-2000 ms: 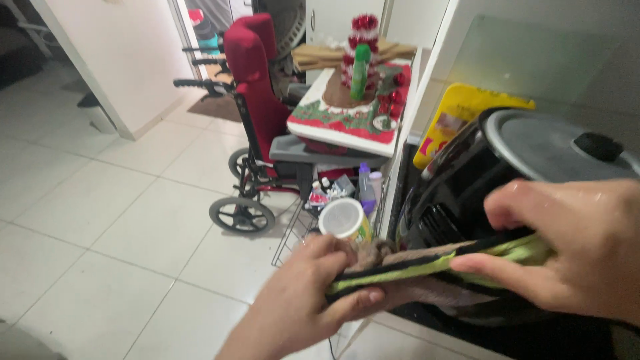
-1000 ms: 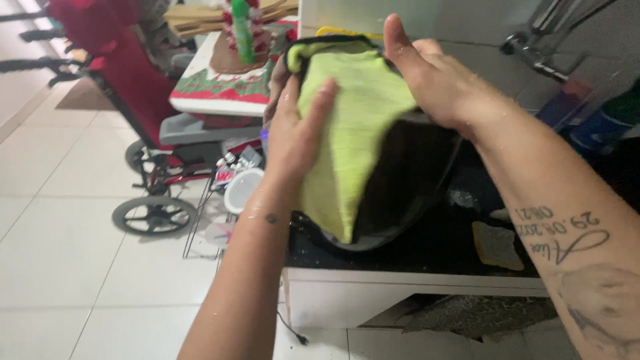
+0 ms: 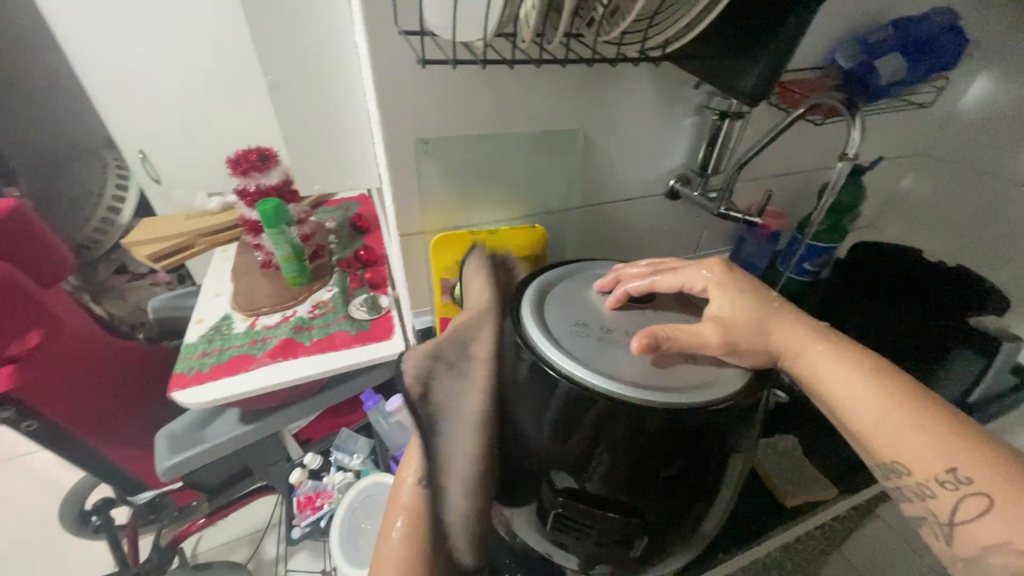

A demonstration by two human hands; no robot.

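A black air fryer (image 3: 616, 472) with a round grey top (image 3: 592, 344) stands on the dark counter by the sink. My right hand (image 3: 704, 312), wet, rests on that grey top with its fingers spread. At the air fryer's left side hangs a dark, thin cloth (image 3: 460, 392), blurred by motion. My left hand is hidden behind the cloth; only its wet forearm (image 3: 400, 512) shows below, so its hold cannot be seen. A yellow tray (image 3: 488, 240) leans on the wall behind.
Water runs from the chrome faucet (image 3: 800, 120) at right, near a green bottle (image 3: 836, 216). A sponge (image 3: 792, 472) lies right of the air fryer. Above is a wire dish rack (image 3: 544, 56). At left are a decorated table (image 3: 288, 368), a red wheelchair (image 3: 72, 360) and a basket of bottles.
The cloth, held in both hands two seconds ago and spread with its yellow-green side showing one second ago, now hangs at the air fryer's left. My right hand now rests on the grey top.
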